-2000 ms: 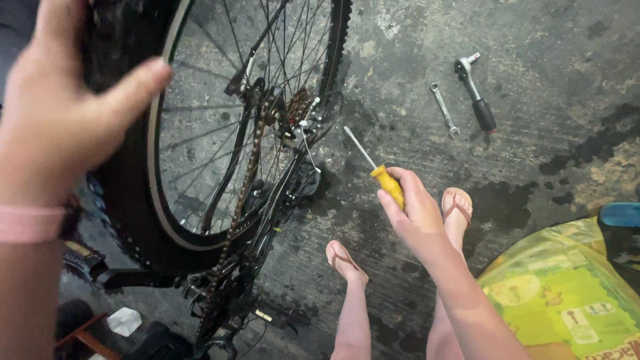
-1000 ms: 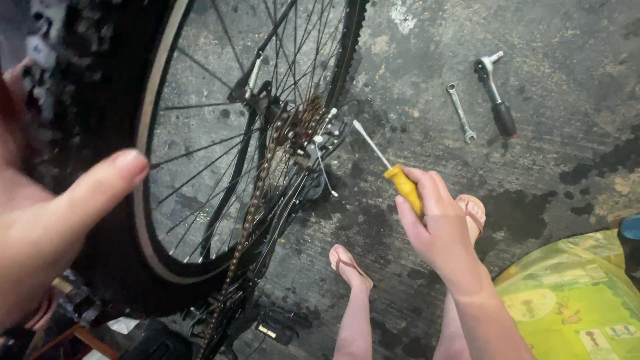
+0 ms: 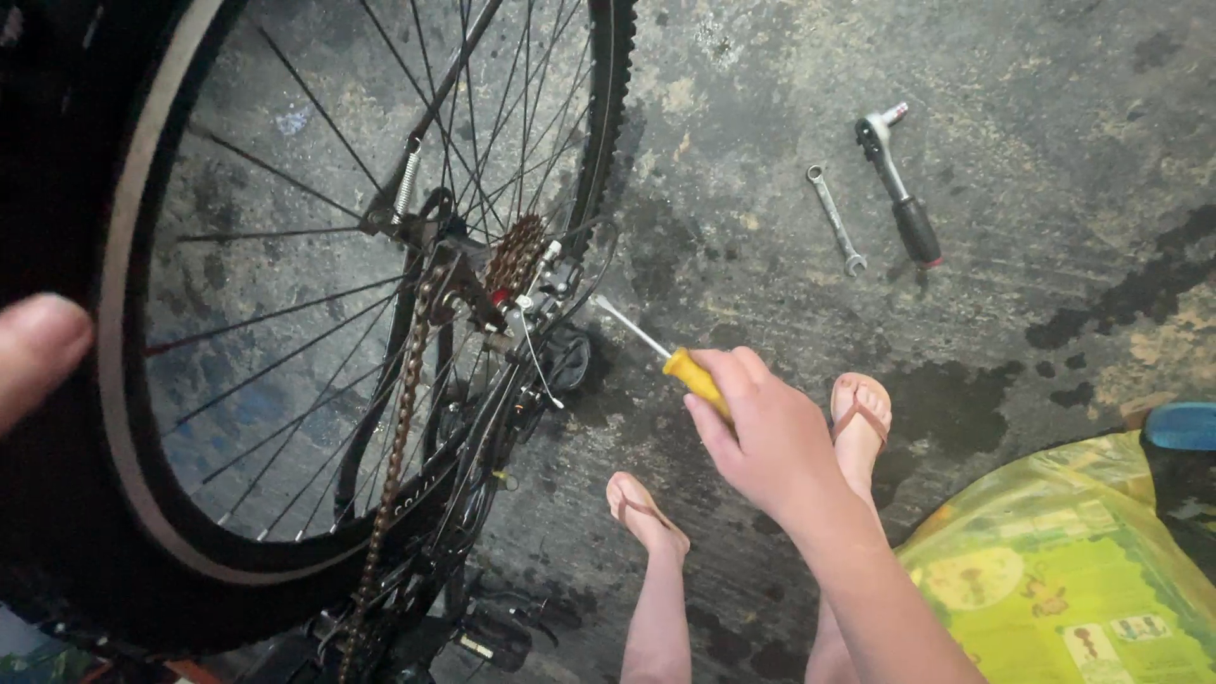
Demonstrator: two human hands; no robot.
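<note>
My right hand (image 3: 760, 418) grips the yellow handle of a flat-blade screwdriver (image 3: 698, 380). Its tip points up and left, just right of the rear derailleur (image 3: 556, 294), apart from it. A loose cable end (image 3: 537, 356) hangs beside the derailleur. The bicycle wheel (image 3: 119, 313) with its black tyre fills the left, and the rusty-looking chain (image 3: 404, 427) runs down from the cassette (image 3: 518, 252). Of my left hand (image 3: 43, 351) only a blurred fingertip shows at the left edge, over the tyre; whether it touches the tyre cannot be told.
A combination wrench (image 3: 836, 223) and a ratchet (image 3: 898, 185) with a black grip lie on the stained concrete floor (image 3: 1026, 237). A yellow-green plastic bag (image 3: 1054, 560) is at the lower right, near a blue object (image 3: 1181, 426). Two feet in flip-flops (image 3: 646, 513) stand below the screwdriver.
My left hand, with its thumb and more of it visible earlier, has moved mostly out of view to the left. My right hand still holds the screwdriver. The view sits closer to the wheel.
</note>
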